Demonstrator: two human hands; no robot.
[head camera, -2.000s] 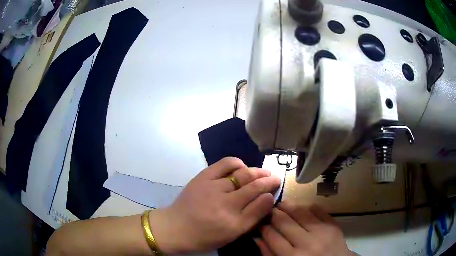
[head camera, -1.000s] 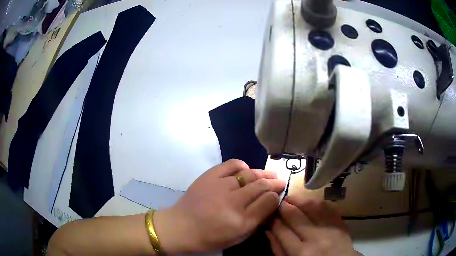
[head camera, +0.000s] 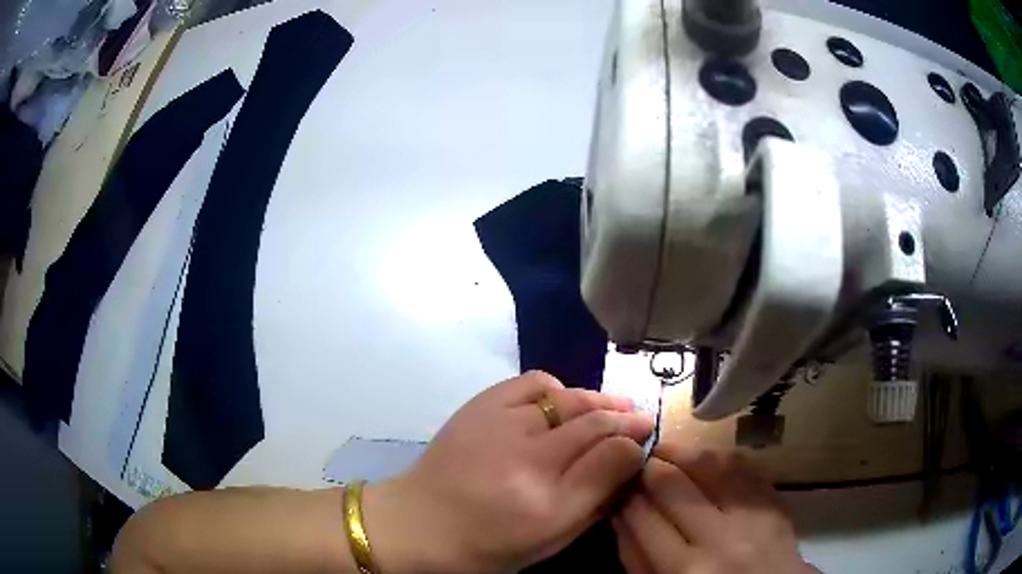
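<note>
A black collar piece lies beside and partly under the sewing machine head, its angled end pointing away from me. My left hand presses on it, fingertips just before the presser foot. My right hand pinches the dark and pale seam edge against the left fingertips. A pale collar stand sticks out to the left from under my left hand and wrist. The needle is too small to make out, and the lower part of the black piece is mostly hidden by my hands.
Two black curved pieces lie at the left, with a pale strip between them. A tan board with plastic bags is at the far left. Blue-handled snips and a thin dark tool lie at the right.
The black piece has moved away from me, further past the machine head. The pale strip's end has drawn right, under my left hand. Both hands stay at the seam edge; the whole view shifts slightly.
</note>
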